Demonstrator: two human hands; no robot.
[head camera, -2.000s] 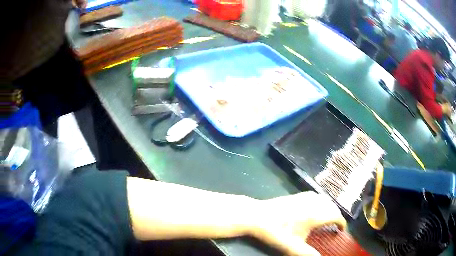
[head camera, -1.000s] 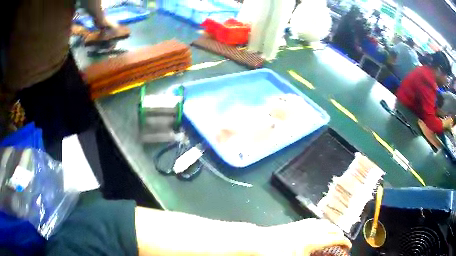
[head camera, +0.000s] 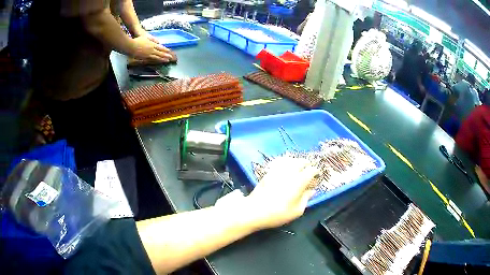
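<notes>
My left hand (head camera: 285, 188) reaches in from the lower left over the near edge of the blue tray (head camera: 376, 161). Its fingertips are at the loose lead wires (head camera: 346, 161), brown with whitish ends, heaped in the tray. Whether the fingers hold any wires cannot be told. More leads (head camera: 400, 241) lie side by side along the right side of the black tray (head camera: 365, 207), just right of the blue tray. My right hand is not in view.
A solder spool (head camera: 205, 142) with green rims stands left of the blue tray. Stacked red-brown boards (head camera: 185, 96) lie behind it. A red bin (head camera: 283, 65) and a white post (head camera: 332, 48) stand farther back. Another person's hands (head camera: 148, 49) are at the far left.
My left hand has moved from the lower right, where it was at a red-brown item, up and left to the blue tray. The view has shifted, showing more of the far bench.
</notes>
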